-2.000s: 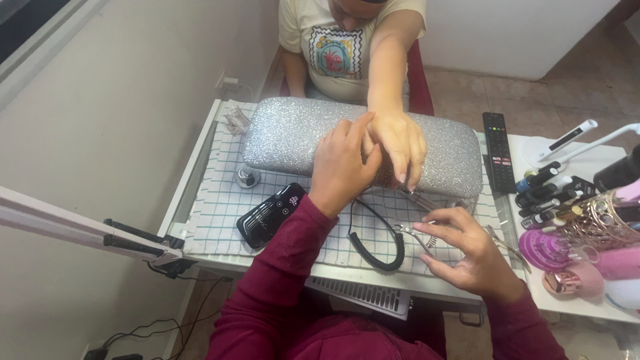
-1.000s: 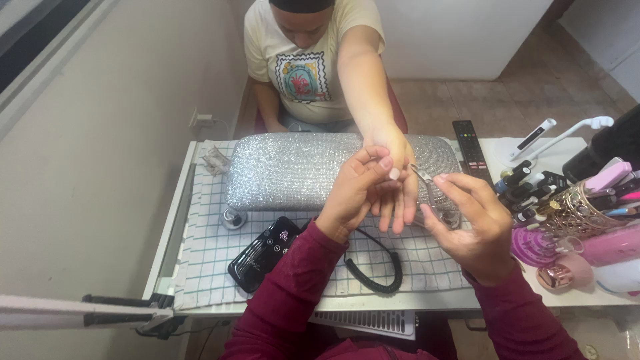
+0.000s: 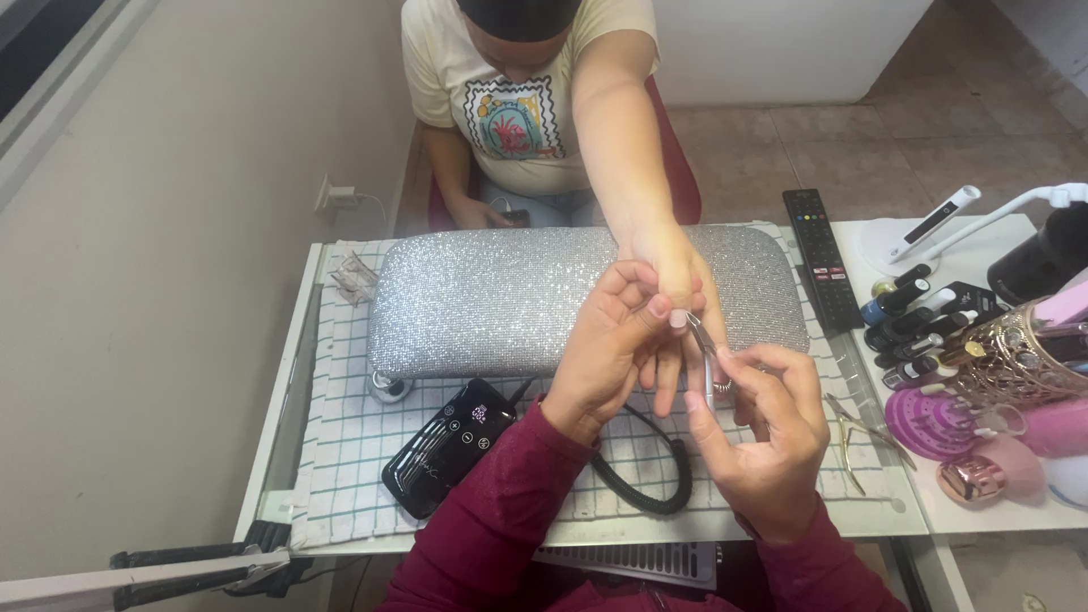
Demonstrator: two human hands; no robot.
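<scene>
My left hand (image 3: 608,340) is closed around the thumb of the other person's hand (image 3: 671,280), which reaches over a silver glitter armrest (image 3: 493,297). Metal cuticle nippers (image 3: 706,361) are held between the thumb and fingers of my right hand (image 3: 769,433), their tips at the edge of that thumb's nail. Below my left forearm's side lies a black nail drill control unit (image 3: 446,446) with a lit display; its coiled black cord (image 3: 642,501) curves over the checked cloth (image 3: 348,476).
Gold-toned nippers (image 3: 850,438) lie right of my right hand. A remote control (image 3: 820,259), nail polish bottles (image 3: 901,327), a purple bit holder (image 3: 931,421) and a gold openwork basket (image 3: 1007,357) stand farther right. A lamp arm (image 3: 187,574) crosses the lower left. The seated person (image 3: 510,110) is opposite.
The other person's hand has turned from knuckles up, two seconds ago, to the thumb held in my left hand. The nippers in my right hand have moved up to that thumb.
</scene>
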